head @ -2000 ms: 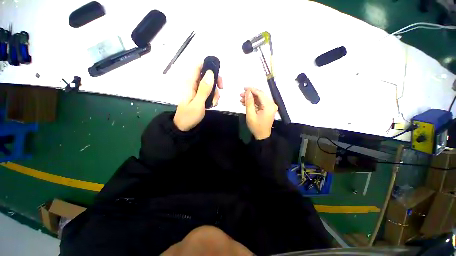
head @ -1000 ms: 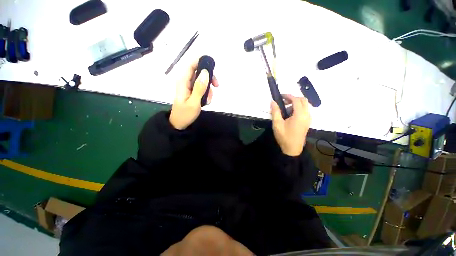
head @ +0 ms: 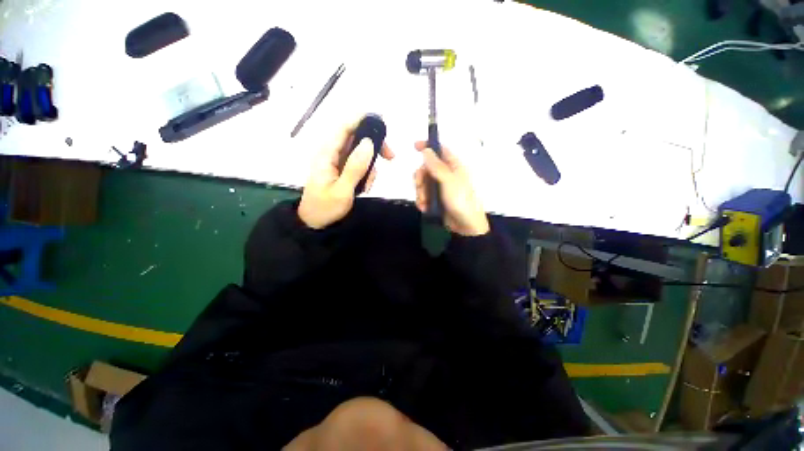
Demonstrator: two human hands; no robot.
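Note:
My left hand (head: 333,181) is closed around a black rounded handheld device (head: 371,130), near the bench's front edge. The thumb lies along its upper face; the palm side is hidden. My right hand (head: 452,186) grips the dark handle of a mallet (head: 432,110). The mallet's head, with one black face and one yellow face, points away from me over the white bench. The head is to the right of the device and beyond it, not touching it.
Tweezers (head: 318,100), a long black tool (head: 214,114) and black covers (head: 265,59) lie left. Two black parts (head: 539,158) lie right. A blue-yellow controller (head: 755,227) stands at the right end. A blue tool basket (head: 552,316) is below the bench.
My right hand was empty, then took hold of the mallet handle. It has since moved left with the mallet, now upright in view. My left hand still holds the device, slightly shifted.

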